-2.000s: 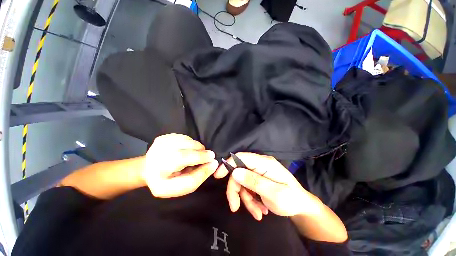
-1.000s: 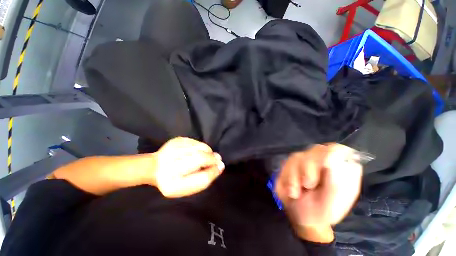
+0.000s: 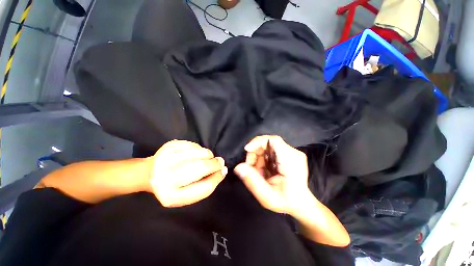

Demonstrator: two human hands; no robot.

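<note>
A large black garment [image 3: 249, 88] lies over my lap and spreads forward. My left hand [image 3: 187, 173] pinches its near edge between thumb and fingertips, at the centre of the view. My right hand [image 3: 275, 174] is just to the right, palm turned up, thumb and fingers apart. A small dark tool [image 3: 270, 158], perhaps thread snips, lies against the palm and fingers of my right hand. Its exact shape is hard to tell. Whether the right fingertips touch the cloth cannot be told.
A black garment pile [image 3: 384, 135] is at the right, over a blue plastic crate [image 3: 345, 57] with pale scraps. A red-legged seat with a beige cushion [image 3: 408, 26] stands at the upper right. Grey metal table legs [image 3: 47, 113] are at the left. Pale cloth [image 3: 455, 228] is at the lower right.
My right hand swung out to the right, blurred, and is now back near my left hand with its fingers opened around the dark tool. My left hand still pinches the edge.
</note>
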